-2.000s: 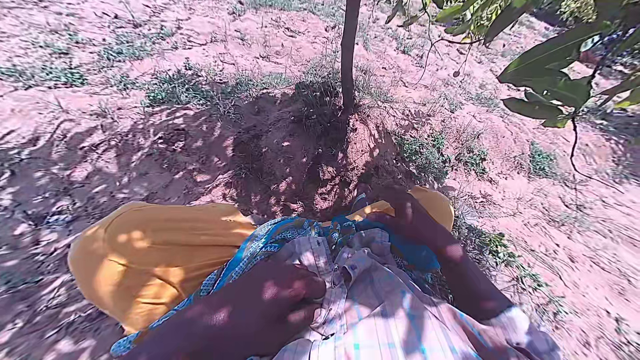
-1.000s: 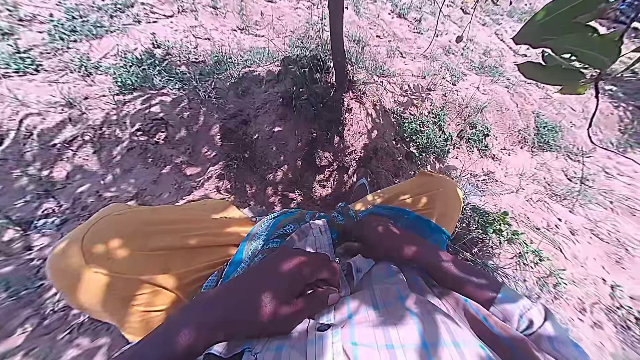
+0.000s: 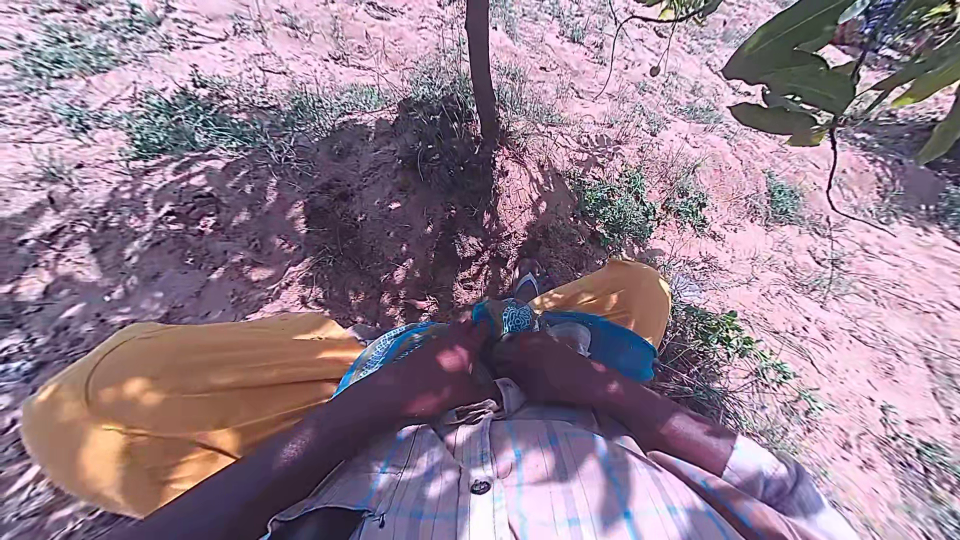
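Both of my hands meet at my waist, over a blue patterned cloth (image 3: pixel 519 318). My left hand (image 3: pixel 457 364) comes in from the lower left, its fingers closed on the bunched part of the cloth. From the right, my right hand (image 3: pixel 536 365) touches the same bunch, its fingers curled and mostly hidden. Part of the cloth spreads over the lap to the right. Below the hands is the hem of a checked, buttoned shirt (image 3: pixel 540 472). Yellow-orange fabric (image 3: pixel 217 382) covers both bent knees.
A slim tree trunk (image 3: pixel 482 75) rises from reddish soil ahead. Low green weeds (image 3: pixel 619 206) grow around it. Leaves (image 3: pixel 795 75) hang at the upper right on a thin branch. A sandalled foot (image 3: pixel 527 279) shows just beyond the cloth.
My left hand has moved forward and right, from over the shirt front to the cloth beside my right hand. A bunched end of the cloth now stands up between them.
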